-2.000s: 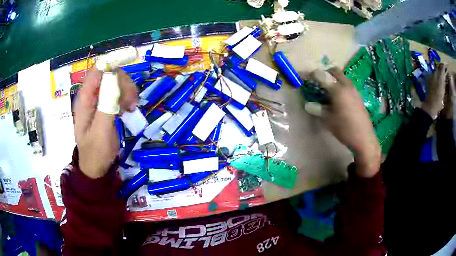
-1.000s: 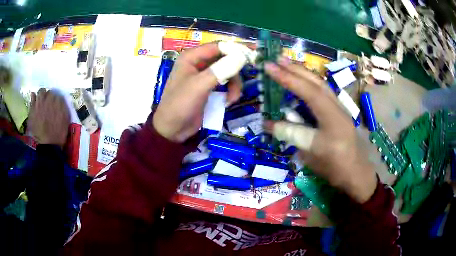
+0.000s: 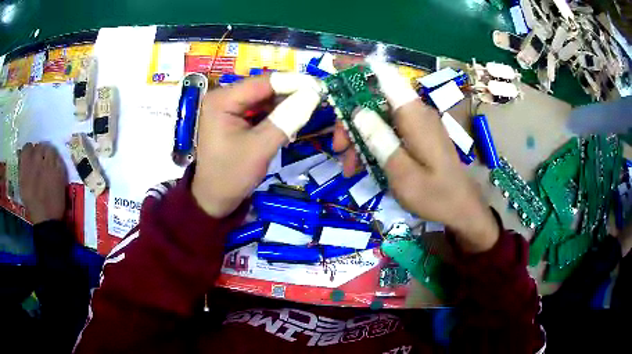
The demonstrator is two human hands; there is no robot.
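A green circuit board panel (image 3: 357,97) is held at a slant between my two hands above the pile of blue batteries (image 3: 287,207). My right hand (image 3: 429,155) grips it, with off-white covers on the thumb and a finger. My left hand (image 3: 239,142) has off-white covers on thumb and finger, and its fingertips pinch at the panel's left edge. Whether they hold a separate small piece is not clear. Many batteries carry white rectangles and thin wires. My hands hide part of the pile.
A cream housing with a blue cell (image 3: 186,119) stands left of my left hand, with cream housings (image 3: 104,121) further left. Green board panels (image 3: 572,200) lie at right. Cream parts (image 3: 554,41) heap at upper right. Another person's hand (image 3: 43,181) rests at far left.
Two seconds ago my hands were apart; they came together at the panel. Since one second ago the panel has tilted from upright to slanted. The view has also shifted.
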